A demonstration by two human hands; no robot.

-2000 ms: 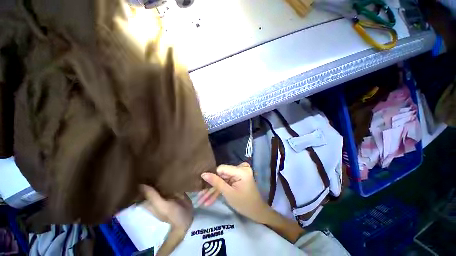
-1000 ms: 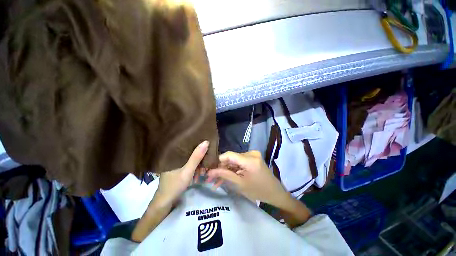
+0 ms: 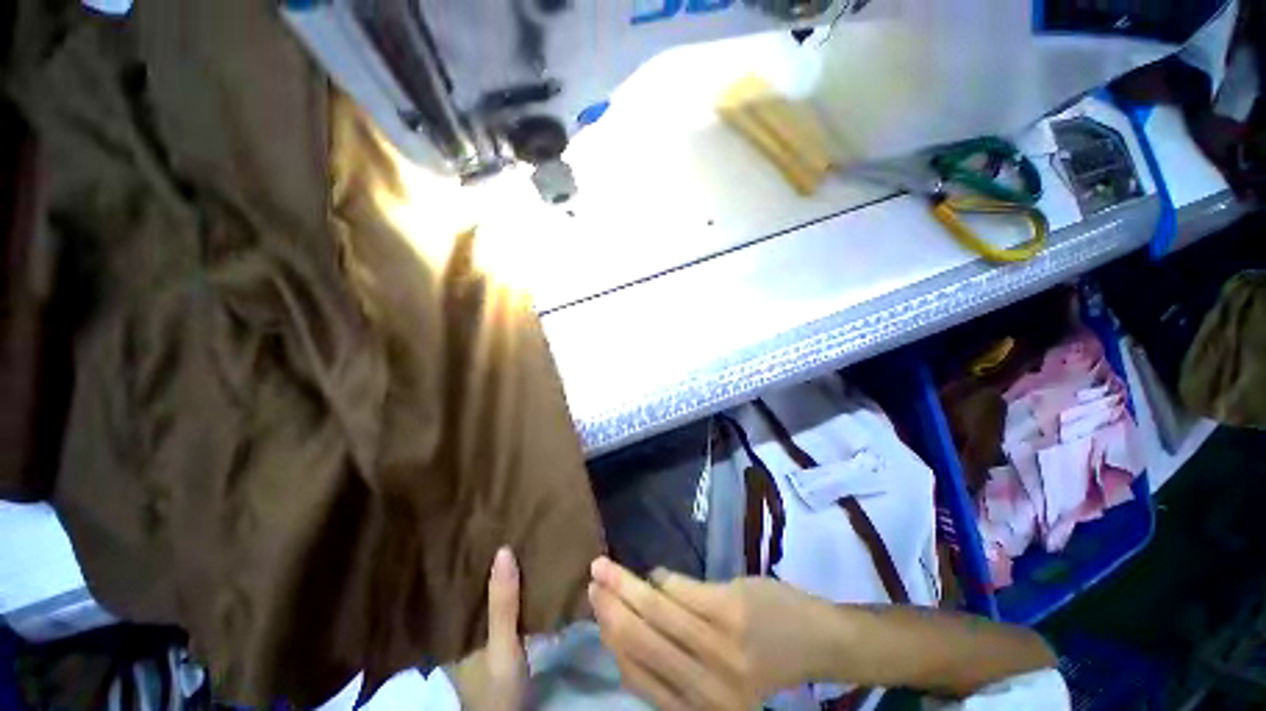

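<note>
A large brown, slightly shiny cloth panel [image 3: 292, 417] lies over the left part of the white table and hangs over its front edge. My left hand [image 3: 503, 646] is at the panel's lower edge, thumb up on the cloth, its other fingers hidden behind it; the hand is partly cut off by the bottom edge. My right hand [image 3: 694, 625] pinches the panel's lower right corner between thumb and fingers. The sewing machine head [image 3: 555, 70] stands above the panel's right side, its presser foot area [image 3: 479, 167] lit brightly.
Scissors [image 3: 993, 222] with green and yellow handles lie on the table [image 3: 722, 313], beside a tan-yellow block [image 3: 778, 132]. A small dark-framed tray [image 3: 1097, 164] is beyond. Under the table are a white-and-brown bundle [image 3: 889, 535] and a blue crate [image 3: 1048, 597] with pink pieces [image 3: 1062, 445].
The view has tilted up, bringing the machine head into sight. My right hand has moved from the middle of the lower edge to the corner, and my hands are farther apart.
</note>
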